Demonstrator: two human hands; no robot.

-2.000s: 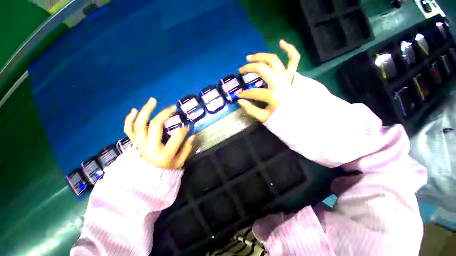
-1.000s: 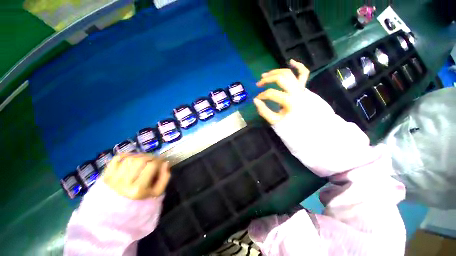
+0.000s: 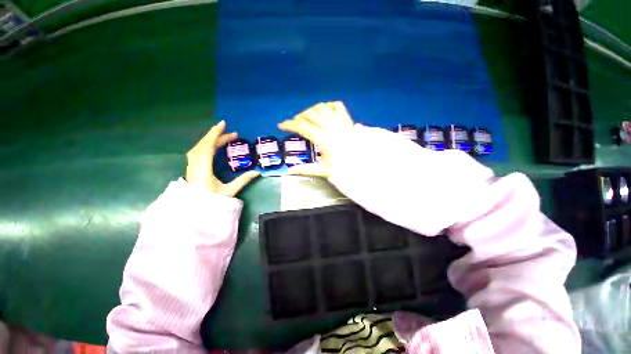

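Observation:
A row of watch bodies [image 3: 268, 152] with lit white and blue screens lies along the near part of the blue mat [image 3: 346, 62]. My left hand [image 3: 211, 162] is at the row's left end, thumb and fingers apart around the leftmost watch body [image 3: 239, 155]. My right hand [image 3: 325, 138] is over the row, fingers spread above and below the third watch body [image 3: 297, 150]. It and its sleeve hide the middle of the row. A black tray [image 3: 342, 259] with deep empty pockets lies nearer me, partly under my right sleeve.
A tan board [image 3: 311, 193] lies between the row and the near tray. Another black tray [image 3: 569, 97] stands at the right. A filled black tray [image 3: 588, 214] is at the right edge, with a small pink object [image 3: 625, 129] behind it. Green bench [image 3: 104, 152] extends left.
The view has turned and shifted left. My right hand has moved from beyond the row's right end to its left part. My left hand has opened at the left end.

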